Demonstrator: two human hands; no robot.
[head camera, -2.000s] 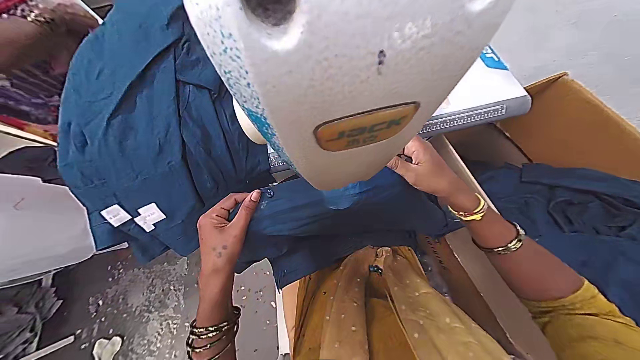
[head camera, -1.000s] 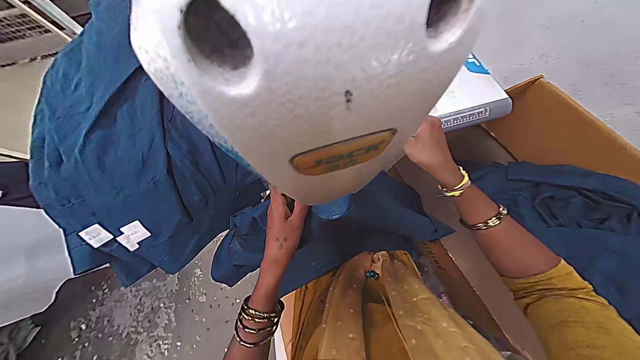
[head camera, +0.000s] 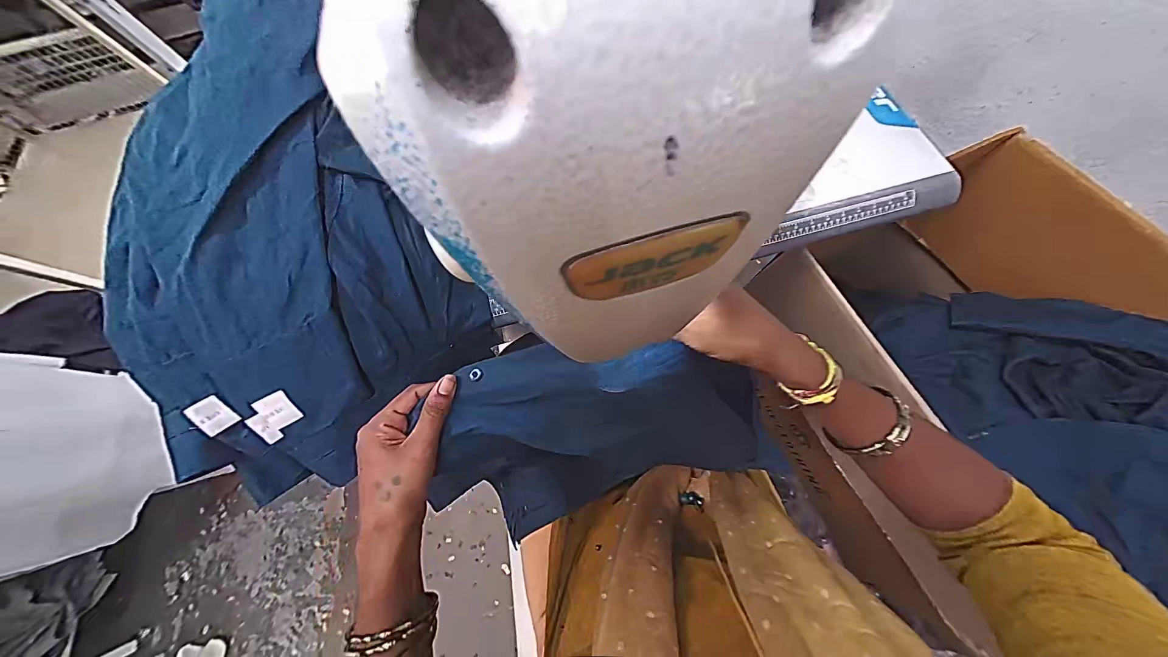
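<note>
A white Jack sewing machine head (head camera: 584, 164) fills the upper middle and hides the needle area. Below it a blue garment piece (head camera: 566, 411) with a small button is spread between my hands. My left hand (head camera: 401, 447) pinches its left edge between thumb and fingers, close beside the button. My right hand (head camera: 730, 333) is partly behind the machine head, at the right end of the cloth; its fingertips are hidden, so its grip cannot be told. More blue fabric (head camera: 246, 255) with white labels (head camera: 274, 412) hangs over the left side.
On the right, a cardboard box (head camera: 1049, 210) holds dark blue garments (head camera: 1077, 438). The machine bed (head camera: 867, 182), with a printed ruler, reaches toward the box. White cloth (head camera: 73, 465) lies at far left, above a floor (head camera: 237, 566) littered with scraps.
My left hand has moved left, out from beneath the machine head, and the blue piece now lies flatter between my hands. A second ago it was bunched up. My right hand stays on the right side.
</note>
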